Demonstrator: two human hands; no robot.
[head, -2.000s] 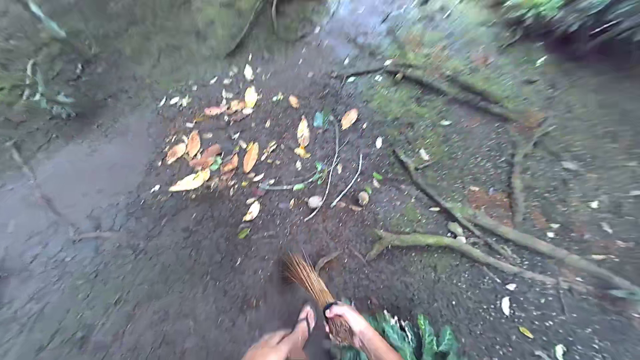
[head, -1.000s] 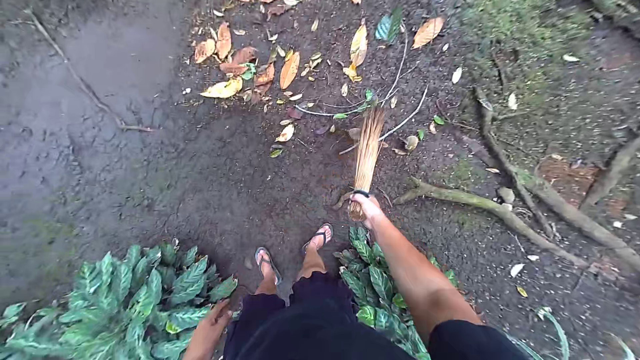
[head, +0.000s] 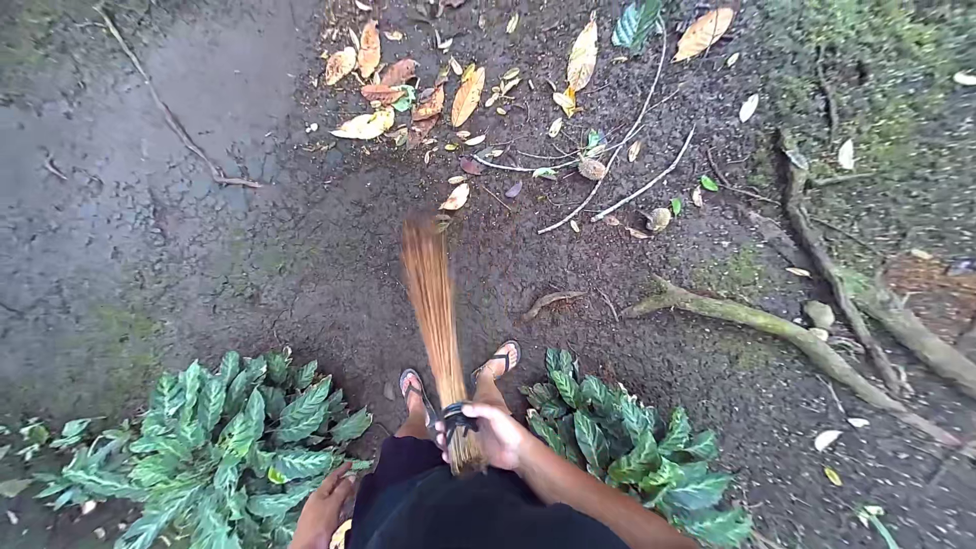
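My right hand (head: 496,438) grips a stick broom (head: 433,297) of thin brown bristles near its bound end, just below a dark tie. The bristles point away from me over the bare soil and their tips are blurred. My left hand (head: 326,499) hangs low beside my thigh, near a leafy plant (head: 229,442), with nothing seen in it; its fingers are partly hidden. Past the bristle tips lie fallen leaves, among them an orange-brown leaf (head: 467,97) and a pale yellow leaf (head: 364,125), and thin curved twigs (head: 644,174).
Leafy plants flank my feet, one on the right (head: 625,442). A thick mossy root (head: 755,324) runs across the right side, with a stone (head: 819,314) beside it. A thin branch (head: 164,107) lies on wet soil at the left. Two spiky fruits (head: 591,168) lie among the twigs.
Two seconds ago both hands were near the broom; my left hand is now down at my side. Since one second ago the broom has swung left and back toward my feet.
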